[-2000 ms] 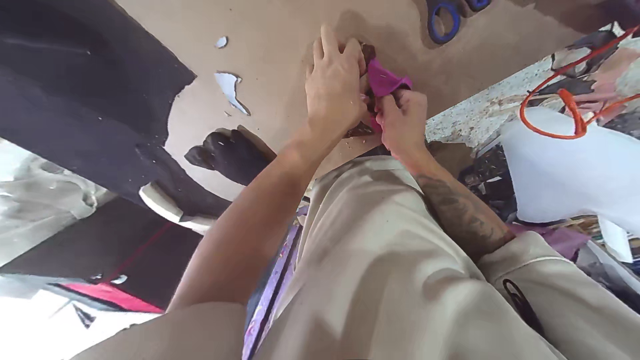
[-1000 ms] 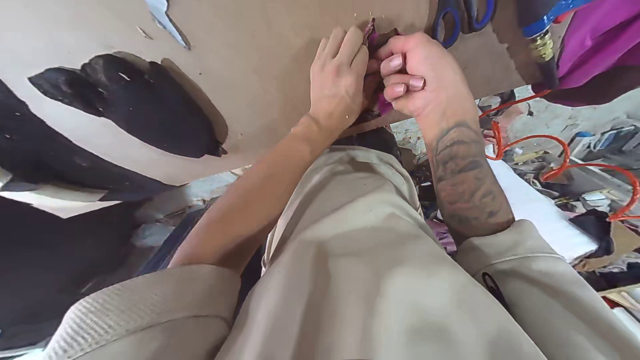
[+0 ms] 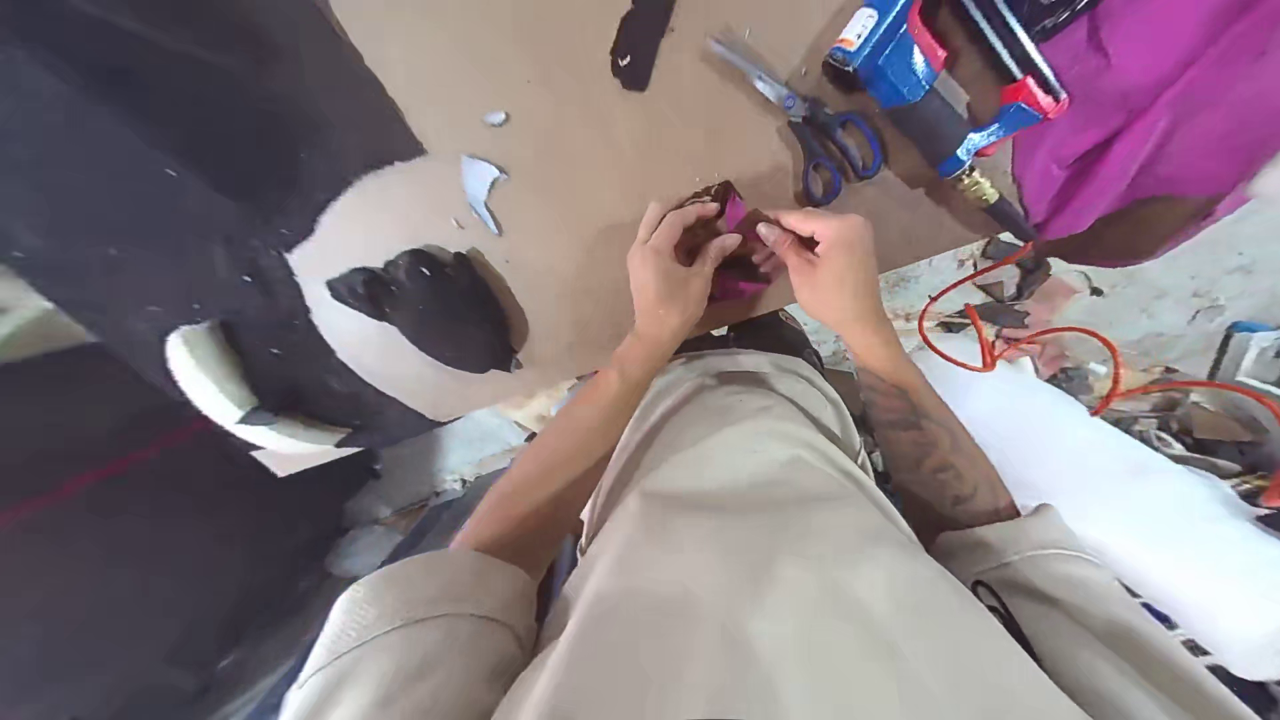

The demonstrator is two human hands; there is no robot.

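Observation:
At the near edge of a tan work surface (image 3: 580, 230), my left hand (image 3: 678, 262) grips a small dark brown and magenta piece of material (image 3: 735, 212) from its left side. My right hand (image 3: 825, 262) pinches the same piece from the right with thumb and fingertips. Both hands are close together, and the fingers hide part of the piece. Scissors (image 3: 815, 130) with blue and black handles lie beyond my right hand. A black, lobed padded piece (image 3: 440, 305) rests to the left.
A blue and red air tool (image 3: 915, 80) lies at the upper right, near magenta fabric (image 3: 1150, 120). An orange coiled hose (image 3: 1110, 345) hangs past the edge. Black material (image 3: 200, 120) covers the left side. Light scraps (image 3: 481, 190) and a dark strip (image 3: 642, 42) lie on the surface.
My right hand has come down from its raised, curled pose over the piece and now pinches it beside my left hand. The view has shifted, showing more of the air tool.

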